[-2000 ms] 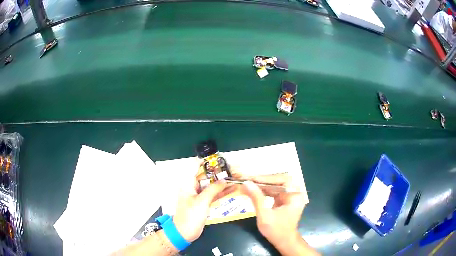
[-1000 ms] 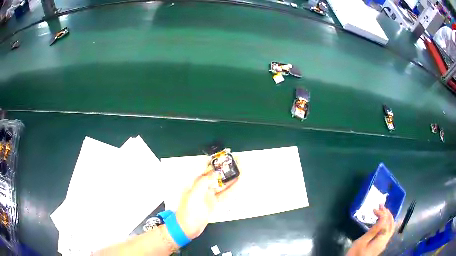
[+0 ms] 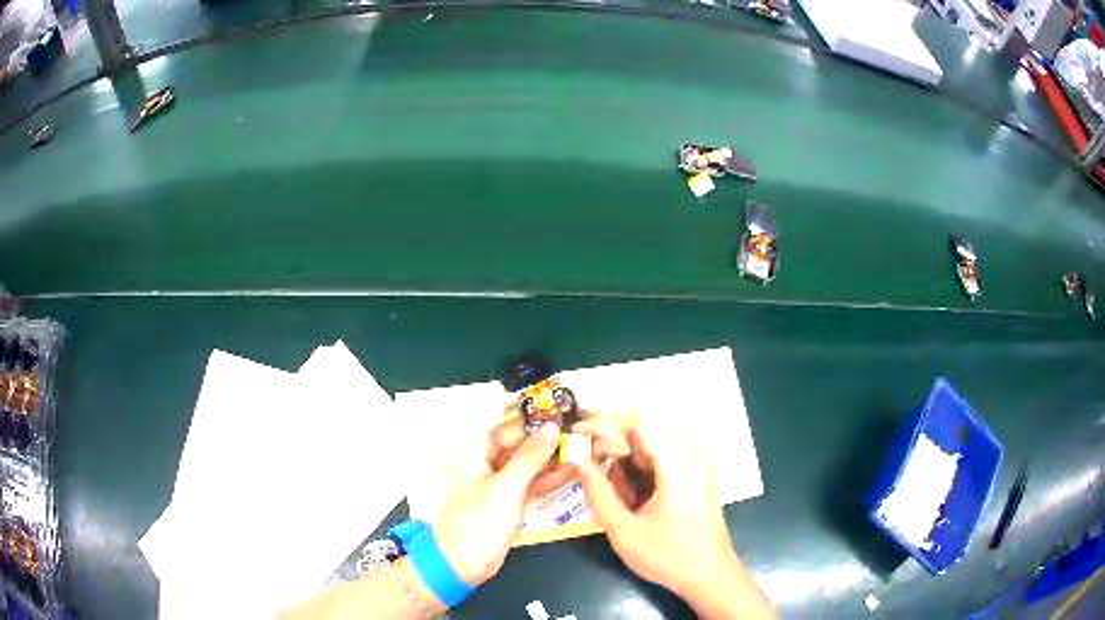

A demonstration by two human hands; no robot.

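Observation:
My left hand (image 3: 491,503) holds a small device assembly (image 3: 545,407) with orange inside, its thumb on the lower part. The black display module (image 3: 528,371) hangs off its far end. My right hand (image 3: 660,503) is against the device's near right side, its thumb and index finger pinching a small white and yellow piece (image 3: 574,449). No tweezers can be made out. Both hands are over a long white adhesive sheet (image 3: 715,418) with bluish marks and a yellowish near edge. A blue wristband (image 3: 434,564) is on my left wrist.
Overlapping white papers (image 3: 261,472) lie left. A blue bin (image 3: 983,484) with white slips stands right, a dark stick (image 3: 1008,506) beside it. A blister tray (image 3: 24,460) is far left. Several units, one here (image 3: 759,246), lie on the green conveyor belt (image 3: 424,182). White scraps lie near the front edge.
My right hand has moved from the blue bin back to the device and now pinches a small white and yellow piece. My left hand still holds the device. The nearest belt units appear further right.

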